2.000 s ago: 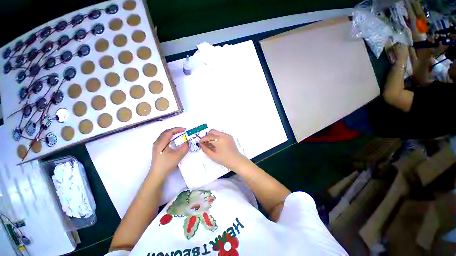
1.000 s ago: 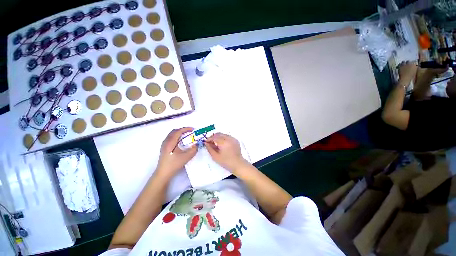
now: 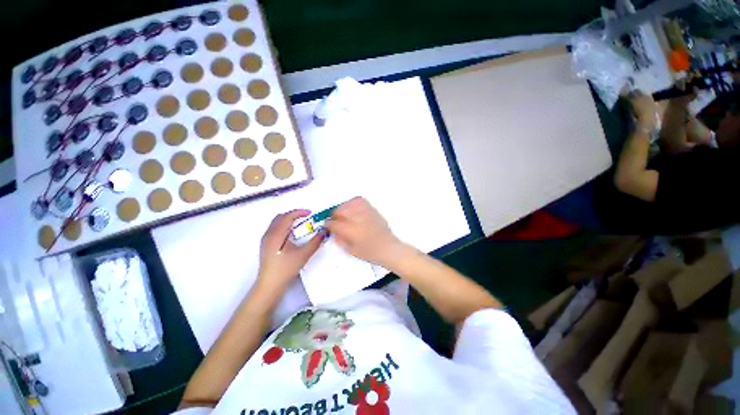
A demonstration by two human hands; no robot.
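A small wired module with a green circuit board (image 3: 323, 215), a yellow patch and a white part is held between my two hands over the white work sheet. My left hand (image 3: 284, 243) grips its white end from the left. My right hand (image 3: 359, 230) has its fingertips on the board's right part and hides some of it. A small dark or blue part shows between the fingertips, too small to tell. A thin white panel (image 3: 333, 271) lies under the hands.
A white foam tray (image 3: 174, 203) with wired discs stands upper left. A clear box (image 3: 126, 301) of white pieces is at left. A crumpled tissue (image 3: 347, 91) lies above the hands. A tan cardboard sheet (image 3: 523, 138) lies right. Another person's arm (image 3: 637, 162) shows at far right.
My right hand has moved up and over the green board, covering more of it. My left hand still holds the module. The view has shifted slightly.
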